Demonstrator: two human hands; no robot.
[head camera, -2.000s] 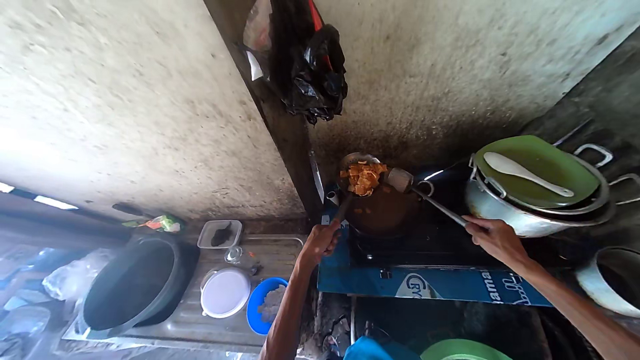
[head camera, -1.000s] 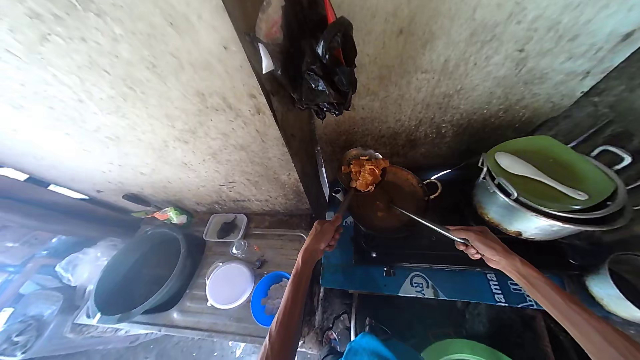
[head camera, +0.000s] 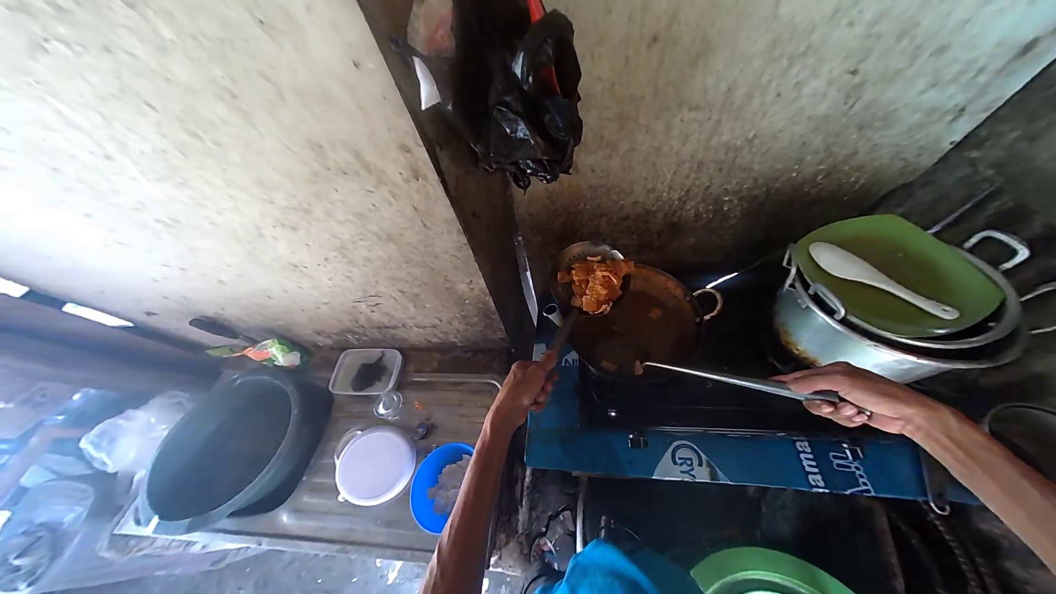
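Note:
My left hand (head camera: 530, 386) grips the dark handle of a strainer ladle (head camera: 587, 247), which is heaped with orange-brown fried pieces (head camera: 596, 284) over the left side of a wok. In my right hand (head camera: 850, 396) is the metal handle of a spatula (head camera: 726, 378); its far end is down in the wok and hidden. The wok (head camera: 660, 322) sits on a black stove (head camera: 627, 404) and holds brownish oil with a few loose pieces in it.
Right of the wok stands a large metal pot (head camera: 825, 346) topped by a green tray (head camera: 899, 247) with a white rice paddle (head camera: 883, 280). Black plastic bags (head camera: 536, 107) hang above. At left are a blue bowl (head camera: 425, 495), a white-lidded tub (head camera: 375, 466) and a dark basin (head camera: 223, 445).
The spatula's head was up beside the strainer ladle two seconds ago; it has gone down into the wok. The heaped ladle has stayed over the wok's left side.

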